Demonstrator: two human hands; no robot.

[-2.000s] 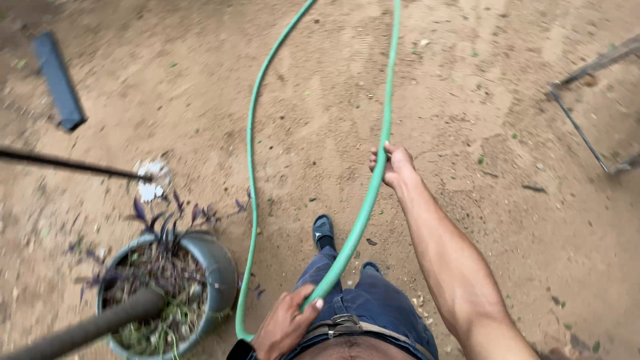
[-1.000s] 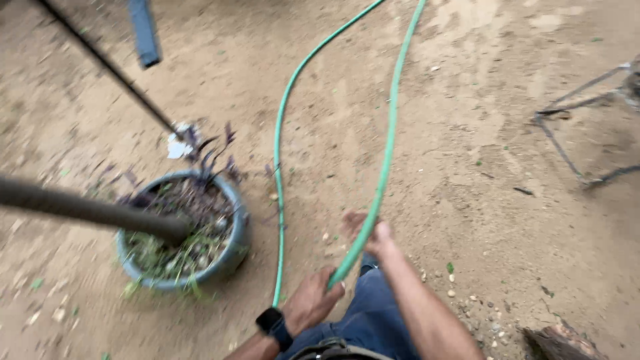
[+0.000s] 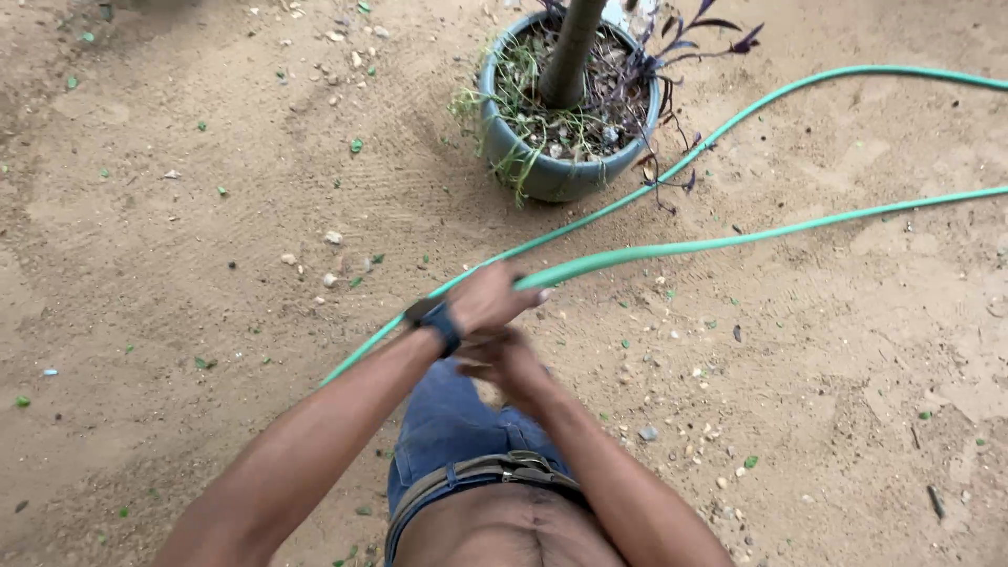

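A green garden hose (image 3: 630, 253) runs in from the right edge to my left hand (image 3: 492, 295), which is closed around it; a dark watch is on that wrist. Another stretch of the green hose (image 3: 713, 138) passes beyond my left hand and disappears behind my left forearm. My right hand (image 3: 504, 358) is just below the left one, blurred, partly overlapped by it, in front of my jeans. Its fingers are bent, and whether they hold anything cannot be made out.
A grey-blue plant pot (image 3: 567, 177) with a slender trunk (image 3: 571, 63), green weeds and a purple-leaved plant (image 3: 669, 55) stands ahead, close to the far stretch of hose. Sandy ground with pebbles, twigs and small leaves lies all around.
The view has swung left, so the pot is now at top centre. My right hand, earlier farther along the hose, has come back beside my left, which still holds the hose.
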